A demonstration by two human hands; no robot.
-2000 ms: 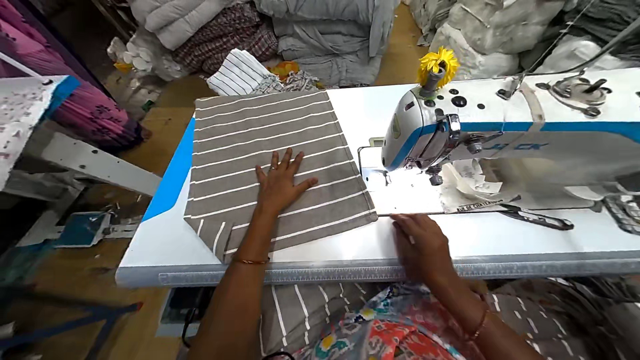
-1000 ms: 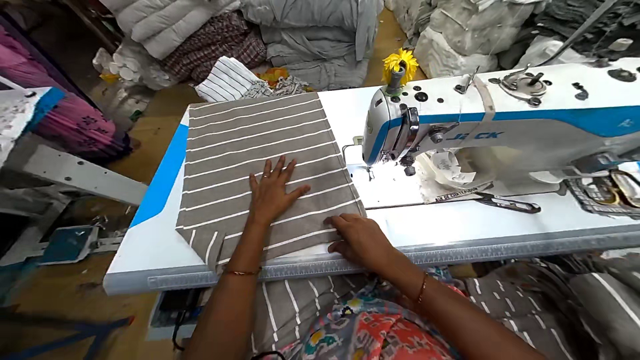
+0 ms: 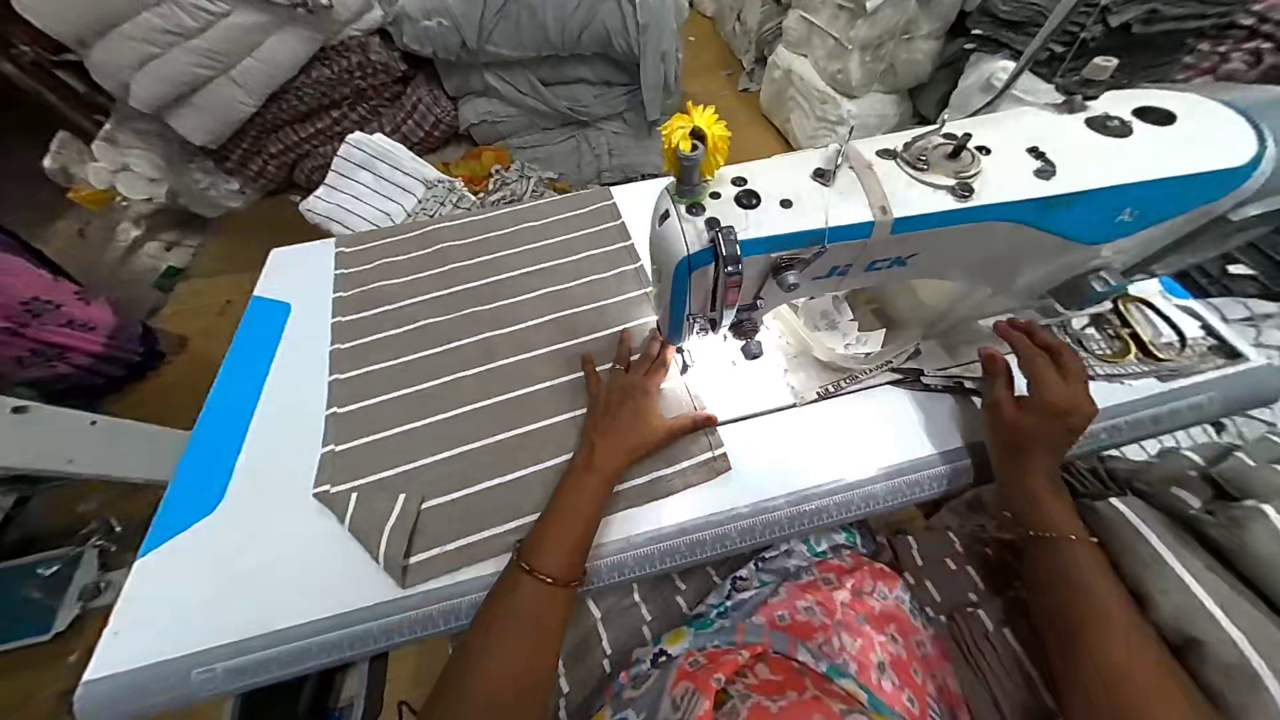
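Note:
A grey-brown cloth with white stripes lies flat on the white sewing table, its near left corner folded over. My left hand rests on its right part with fingers spread, close to the needle area of the Jack sewing machine. My right hand is at the table's right part, beside dark thread snips; whether the fingers grip them cannot be told. A printed fabric tape lies under the machine arm, left of the snips.
Gold-handled scissors lie in a tray at the right. A ruler strip runs along the table's front edge. Bundled fabric is piled behind the table, and striped cloth lies at the near right.
My right hand has moved right, from the cloth's near right edge to the snips. My left hand has shifted toward the cloth's right edge. The view has shifted.

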